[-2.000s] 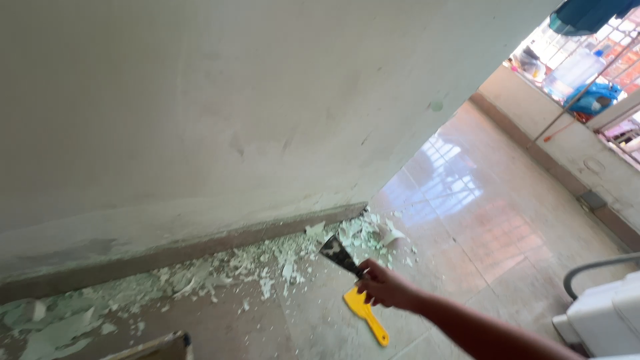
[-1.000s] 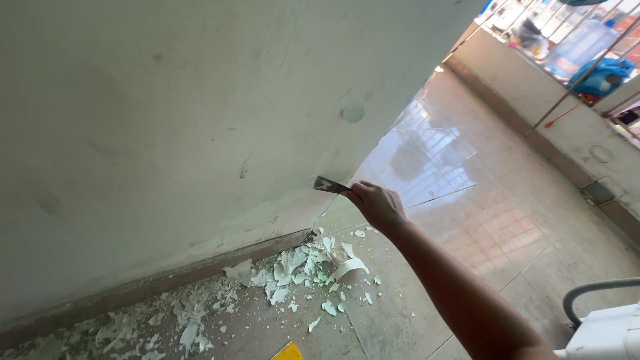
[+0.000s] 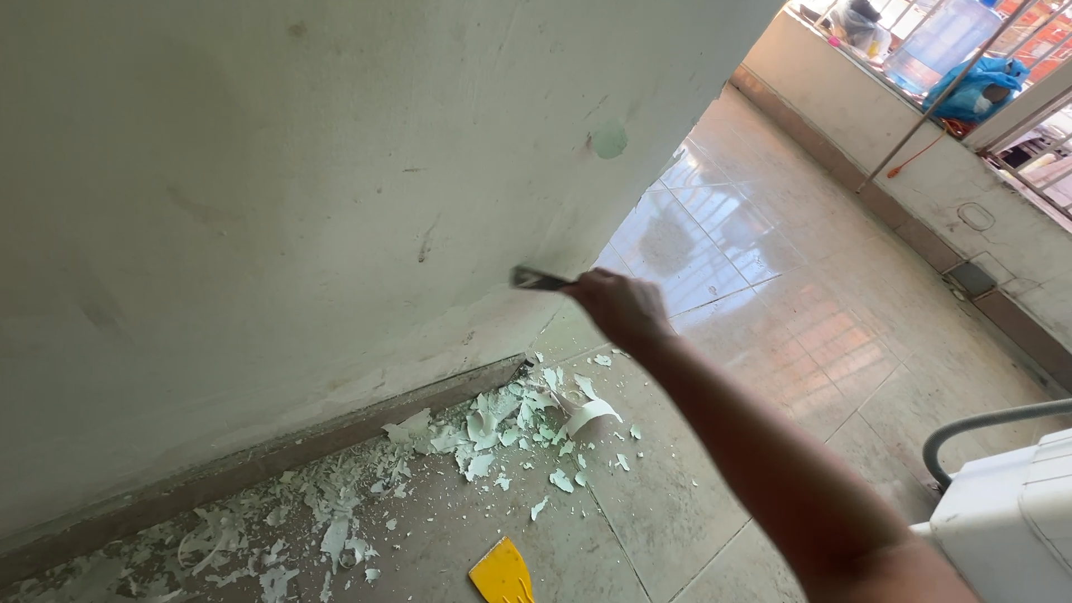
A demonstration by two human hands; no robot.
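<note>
My right hand (image 3: 624, 308) grips the handle of a metal putty knife (image 3: 538, 279), whose blade is at the lower part of the painted wall (image 3: 318, 209), near its right-hand edge. The blade is slightly blurred, and whether it touches the wall I cannot tell. Below lie pale green and white paint flakes (image 3: 481, 427), heaped along the baseboard (image 3: 276, 452), with one large curled piece among them. A yellow plastic scraper (image 3: 502, 574) rests on the floor, partly cut off by the lower frame edge. My left hand is out of sight.
Glossy floor tiles (image 3: 754, 377) extend past the wall's edge to a low wall with barred windows. On its ledge stand a large water bottle (image 3: 942, 42) and a blue plastic bag (image 3: 976, 88). A white appliance or container (image 3: 1005, 519) with a gray hose (image 3: 988, 423) stands at lower right.
Two seconds ago the putty knife was low over the flakes beside the yellow scraper; my right hand has since raised it to the wall. The view has shifted.
</note>
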